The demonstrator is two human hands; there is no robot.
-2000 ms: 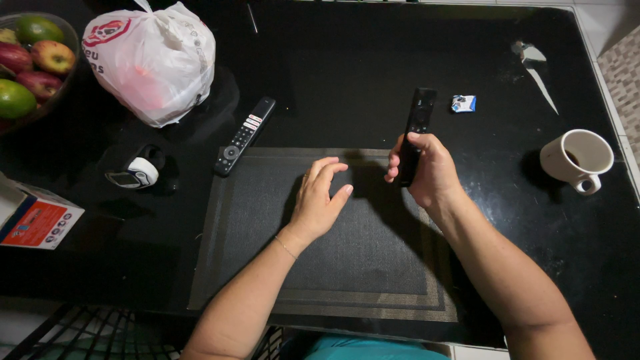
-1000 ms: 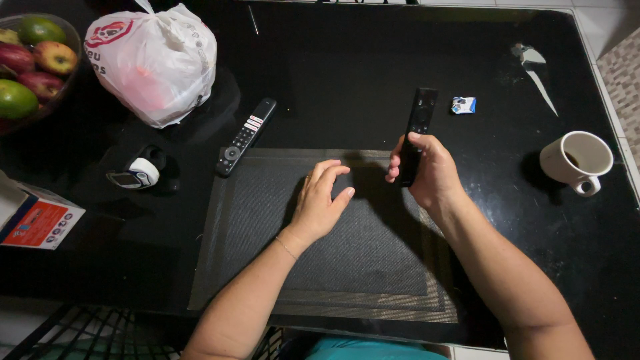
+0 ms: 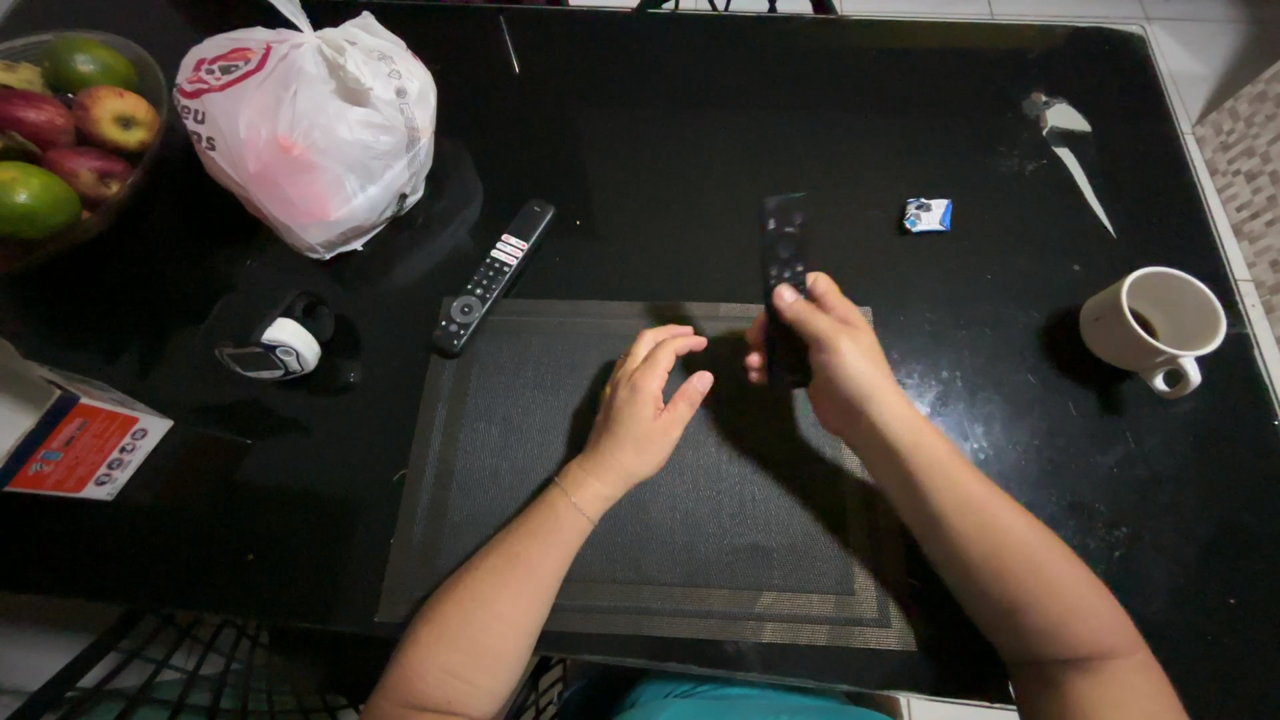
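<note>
My right hand (image 3: 835, 350) is closed around a black remote control (image 3: 785, 240), thumb on its face, above the right part of a dark woven placemat (image 3: 640, 540). The remote's lower end is partly hidden by my fingers. My left hand (image 3: 650, 405) is over the middle of the placemat, fingers bent and apart, holding nothing. A second black remote control (image 3: 495, 275) lies slanted at the placemat's upper left corner.
A white mug (image 3: 1140, 320) with dark liquid stands at right, near a small blue-and-white packet (image 3: 928, 215). At left are a knotted plastic bag (image 3: 310, 140), a fruit bowl (image 3: 155, 80), a white-and-black device (image 3: 285, 350) and an open box (image 3: 90, 450). A chair (image 3: 180, 660) is below.
My right hand has moved a little to the left with the remote, which now looks slightly blurred. The left hand has hardly moved.
</note>
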